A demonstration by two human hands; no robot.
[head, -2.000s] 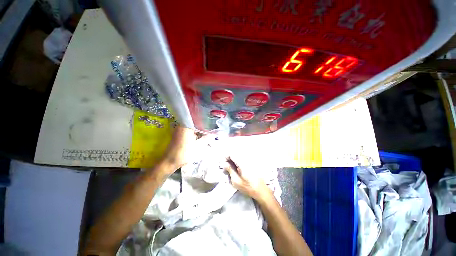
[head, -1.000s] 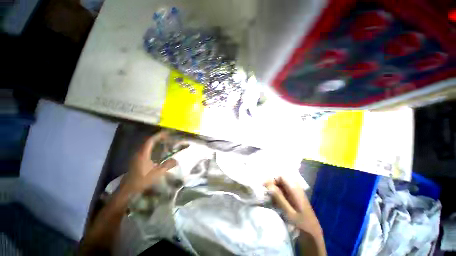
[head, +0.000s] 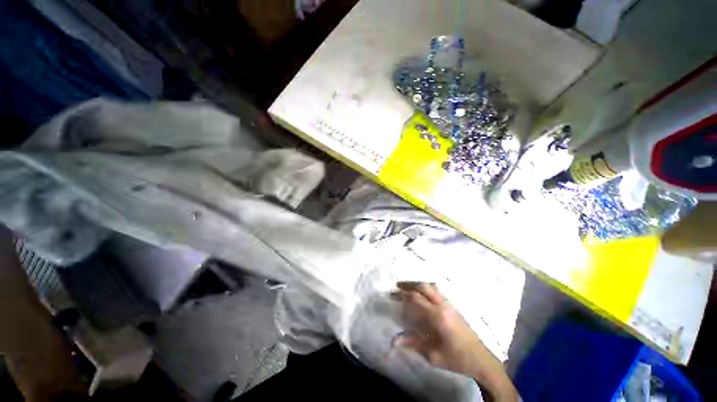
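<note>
The pale grey-white garment is stretched and blurred from the lap out to the left edge, with a few small dark spots along it. My right hand lies on the cloth at lower centre, thumb and fingers apart. My left forearm shows at the lower left edge; the hand itself is out of the picture. The button machine is at the right, with part of its red-edged panel cut off. A heap of shiny silver-blue metal parts lies left of its head, and a second heap lies below it.
The off-white machine table runs diagonally across the upper right, with yellow tape on its top. A blue crate with pale cloth stands at lower right. A pale side stand is partly under the garment. Dark-blue cloth hangs at upper left.
The view has swung left. The garment has moved away from the machine and out to the left. My left hand has left the picture; my right hand's fingers are more spread on the cloth.
</note>
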